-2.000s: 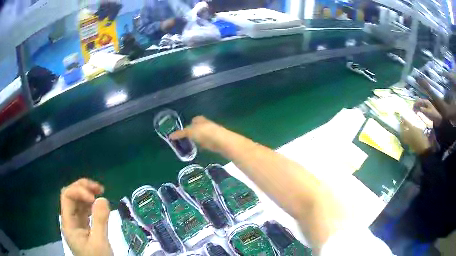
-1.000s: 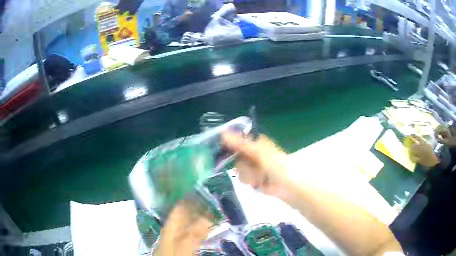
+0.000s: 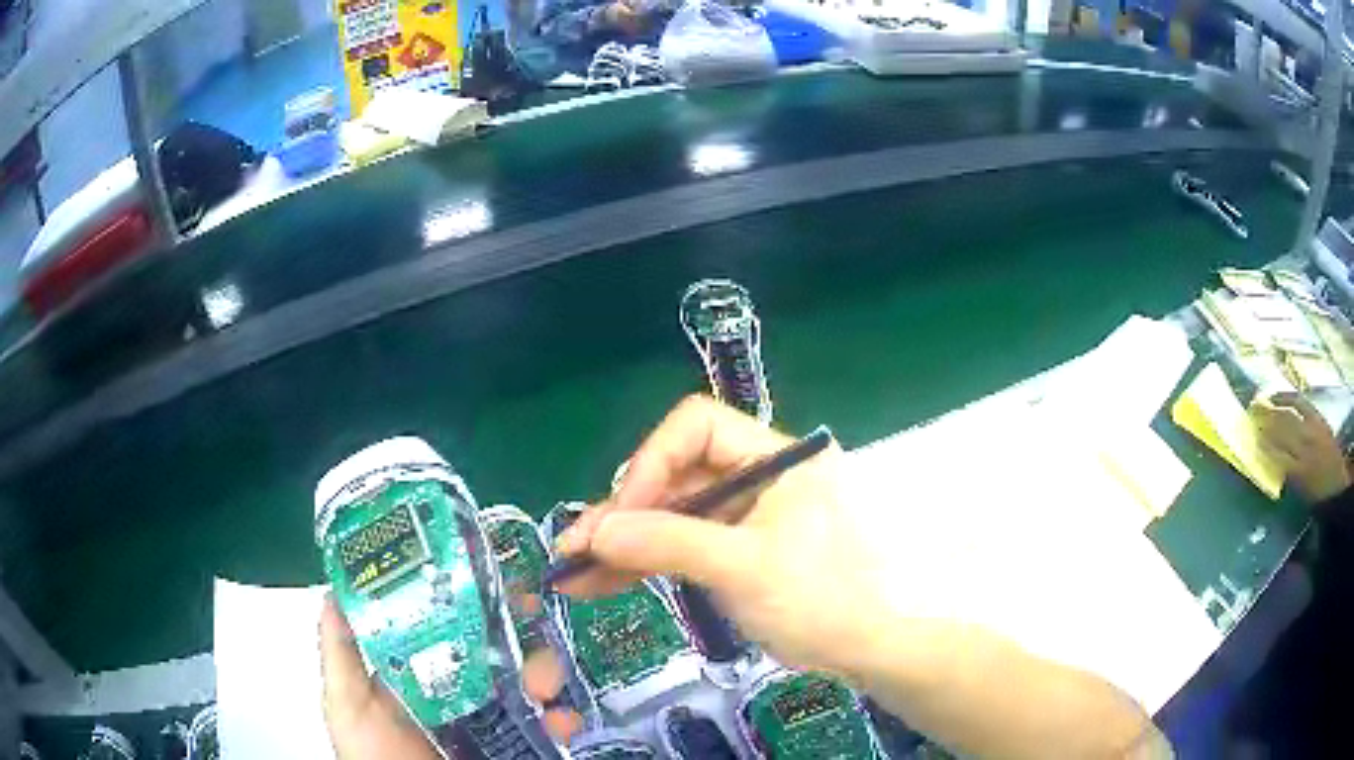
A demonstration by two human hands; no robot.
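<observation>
An open handheld unit (image 3: 398, 572), white-rimmed with a bright green circuit board and a black lower end, is held up at the lower left. My left hand (image 3: 361, 690) is wrapped around it from below, partly hidden behind it. My right hand (image 3: 728, 542) holds dark, thin tweezers (image 3: 754, 475) like a pen. Their tip points left, beside the unit; I cannot tell whether it touches the board. More open units, such as one with its green board up (image 3: 624, 641), lie in rows below my hands, partly covered.
A green conveyor belt (image 3: 564, 356) runs across, with one unit (image 3: 723, 330) beyond my right hand and another far right. White sheeting (image 3: 980, 520) covers the bench. Yellow slips (image 3: 1230, 423) and another person's hand (image 3: 1304, 446) are at the right.
The unit that was blurred between both hands is now upright in my left hand. My right hand has let go of it and now holds the tweezers. The view has shifted a little.
</observation>
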